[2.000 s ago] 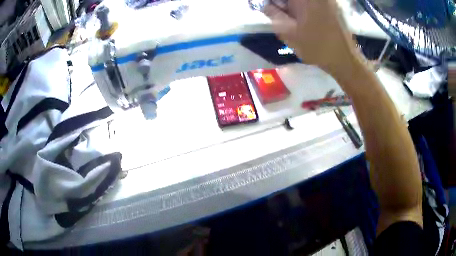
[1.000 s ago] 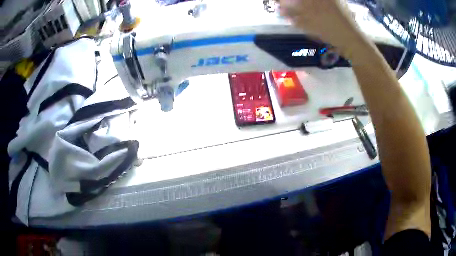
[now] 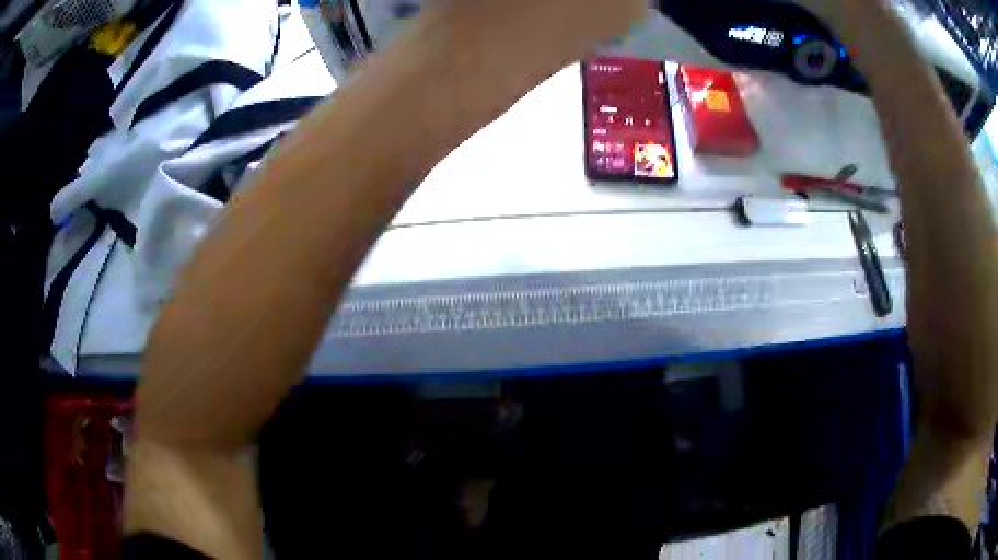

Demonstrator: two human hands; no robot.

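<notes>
Both my forearms reach up across the white sewing machine, whose dark control panel [image 3: 755, 38] shows at the top right. My left hand is at the top edge, blurred and mostly cut off; its forearm crosses in front of the machine head and hides the needle area. My right hand is cut off by the top edge beyond the panel. The white garment piece with black bands [image 3: 175, 126] lies bunched on the table at the left, partly behind my left forearm. Neither hand visibly touches it.
A smartphone [image 3: 629, 120] with a red screen lies beside a red box [image 3: 717, 112]. Right of them are a red-handled tool [image 3: 826, 186], a small white block [image 3: 775, 210] and a slim dark tool [image 3: 870, 263]. A ruler strip [image 3: 547, 306] runs along the front edge. A red basket [image 3: 93, 470] stands lower left.
My left forearm has come into view across the machine. The view has shifted, so the phone and garment sit higher and the machine is mostly out of frame. My right arm stays raised.
</notes>
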